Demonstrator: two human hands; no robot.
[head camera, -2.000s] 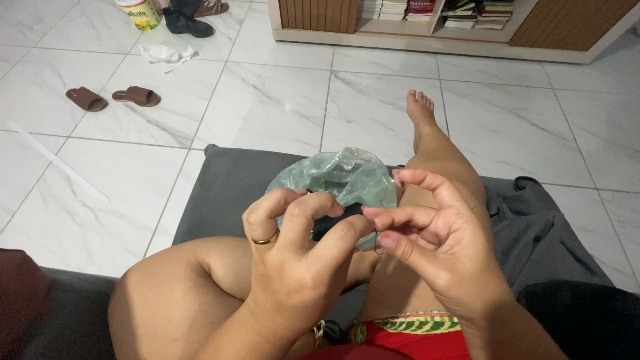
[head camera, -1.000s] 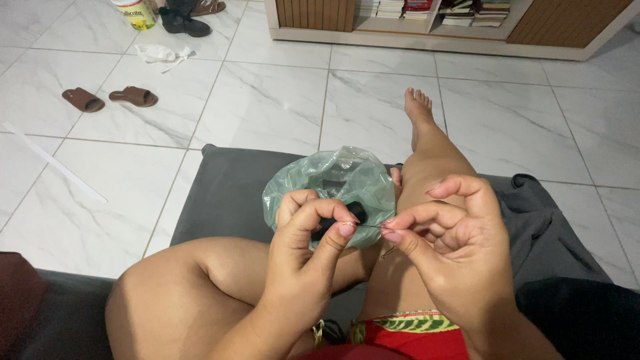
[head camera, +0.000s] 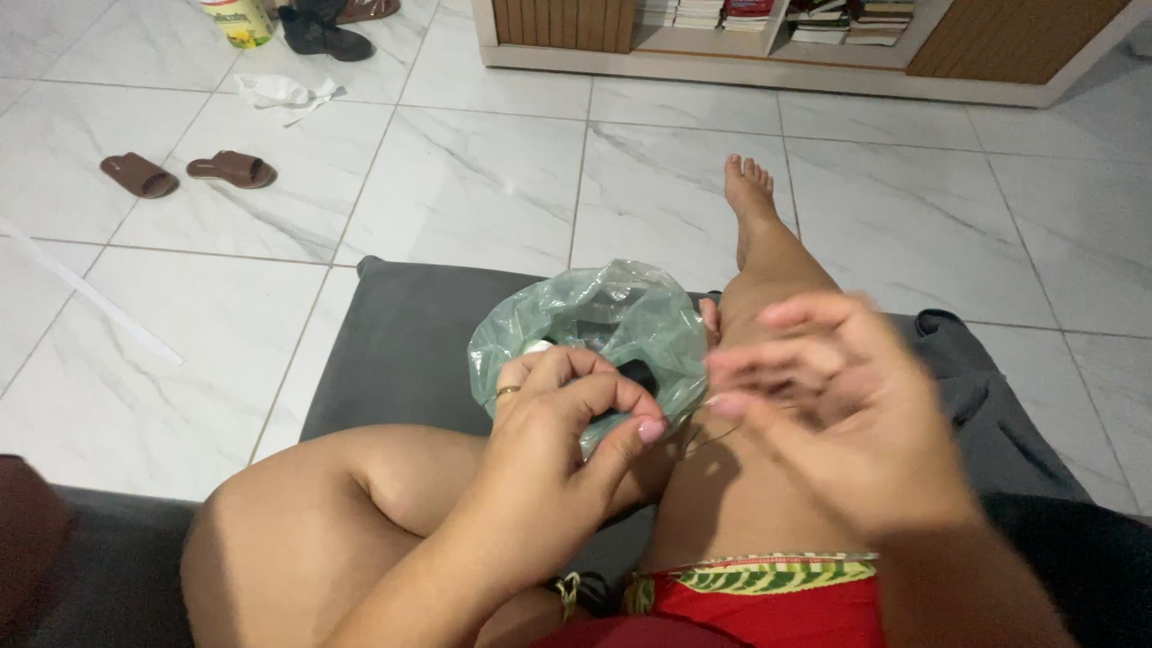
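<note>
A translucent green plastic bag (head camera: 594, 301) sits on the grey cushion between my legs, its mouth spread wide. Inside it lies a black object (head camera: 639, 376), partly hidden by my fingers, with a small pale thing beside it. My left hand (head camera: 576, 414), a ring on one finger, is over the bag's near edge with thumb and forefinger pinched on a thin dark thread. My right hand (head camera: 819, 405) is blurred, to the right of the bag, above my thigh. A fine thread (head camera: 715, 439) curves between the hands; whether the right fingers grip it, I cannot tell.
My legs rest on the grey cushion (head camera: 396, 342), with dark fabric (head camera: 972, 387) bunched at right. On the tiled floor lie brown slippers (head camera: 232, 168), a crumpled white cloth or paper (head camera: 283, 93), a white strip (head camera: 99, 301) and black footwear (head camera: 324, 38). A bookshelf (head camera: 720, 67) stands beyond.
My hands were close together at the thread a second ago; the right hand has moved away to the right. Two seconds ago both hands were together over the black object.
</note>
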